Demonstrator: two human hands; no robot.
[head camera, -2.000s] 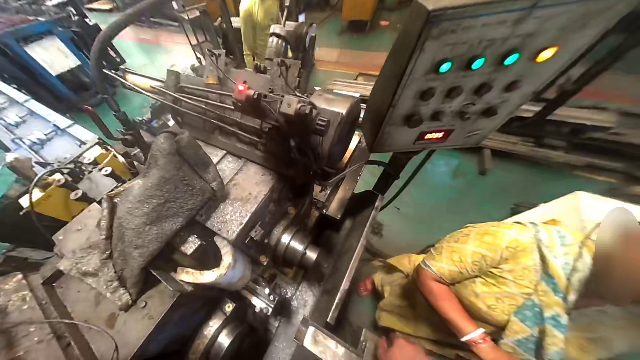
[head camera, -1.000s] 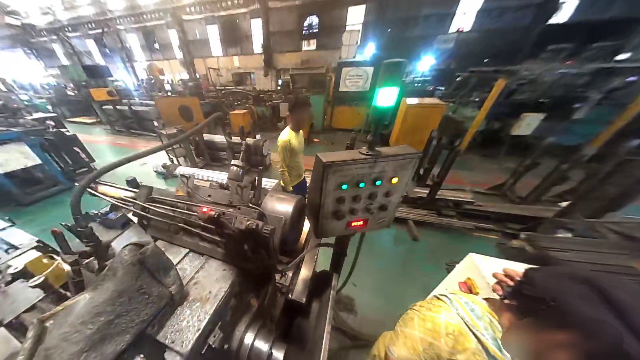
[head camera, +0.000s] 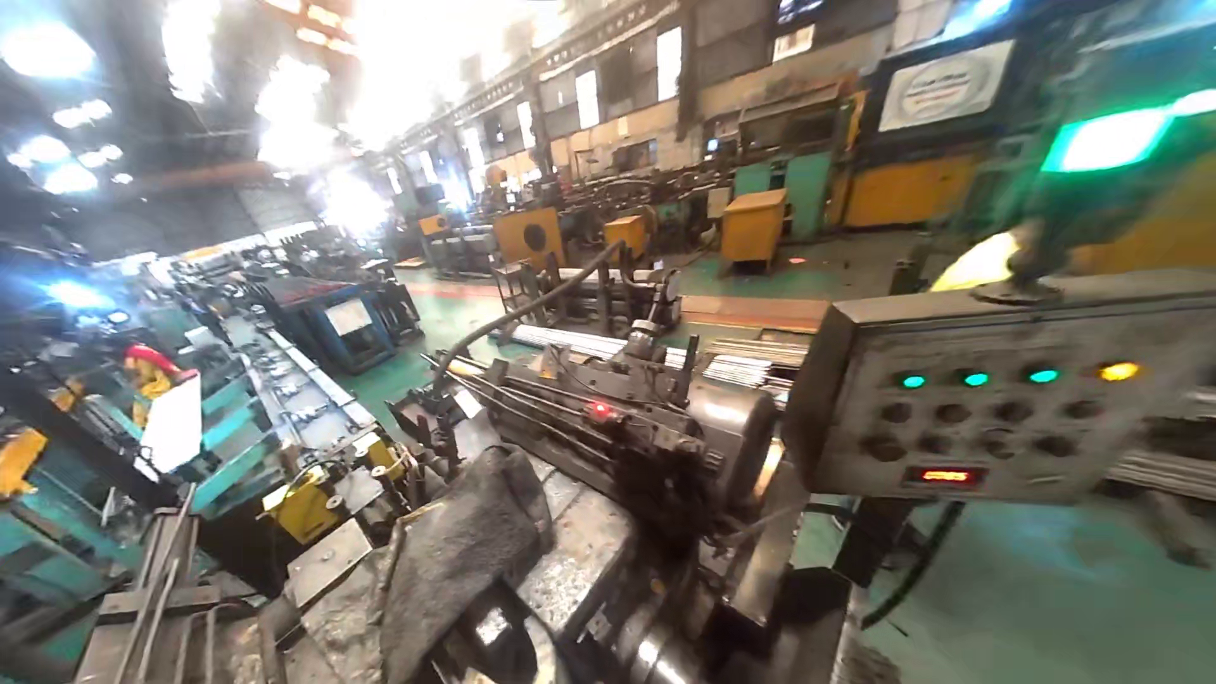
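Neither my left hand nor my right hand is in view. A greasy metalworking machine fills the lower middle, with long rods on its left side and a small red light on top. A dark, dirty cloth drapes over its near left part. Shiny round metal parts show at the bottom edge. On the right stands a grey control panel with green and yellow lamps, dark knobs and a lit red display. A green signal lamp glows above it, blurred.
A conveyor-like rail runs along the left, near a blue metal cabinet. Behind the machine lie bundled metal bars. Yellow cabinets stand farther back. A person in yellow shows partly behind the panel. Green floor shows below the panel.
The view has swung up and to the left. The seated person in patterned yellow clothing, seen at the lower right before, is out of view.
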